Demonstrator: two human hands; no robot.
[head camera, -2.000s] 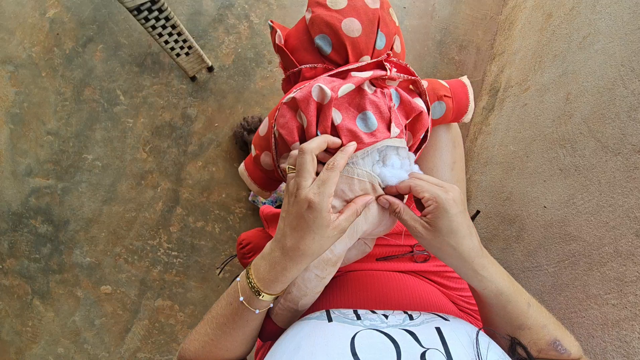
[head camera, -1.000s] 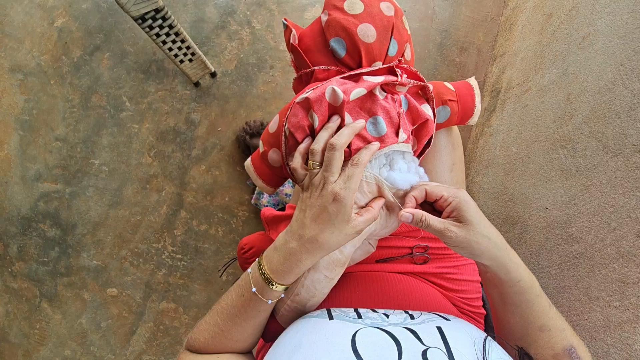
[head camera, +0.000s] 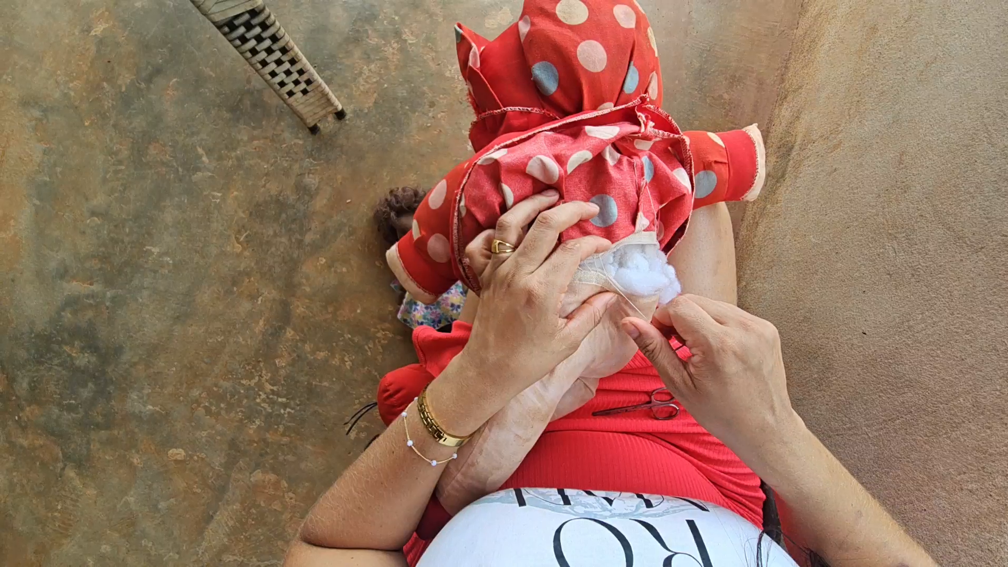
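A cloth doll in red polka-dot fabric (head camera: 551, 161) lies across my lap, its dress folded up. White fibre stuffing (head camera: 639, 270) shows at an opening in its beige cloth body. My left hand (head camera: 535, 287) holds the doll, fingers spread over the dress and thumb on the beige cloth beside the opening. Right of the opening, my right hand (head camera: 705, 346) has thumb and forefinger close together at the edge of the cloth. A thin thread (head camera: 626, 298) runs from the opening toward those fingertips. Whether they pinch a needle cannot be seen.
Small scissors (head camera: 642, 405) rest on my red ribbed skirt (head camera: 614, 465). A dark-haired doll (head camera: 400, 211) with flowered cloth (head camera: 433, 307) lies partly hidden at the left. A woven piece of furniture (head camera: 268, 59) stands on the mottled floor at the upper left. The wall (head camera: 898, 236) rises on the right.
The thread between the opening and my right fingertips shows more plainly than two seconds ago, when my right fingers were right at the stuffing. My left hand keeps its hold on the doll.
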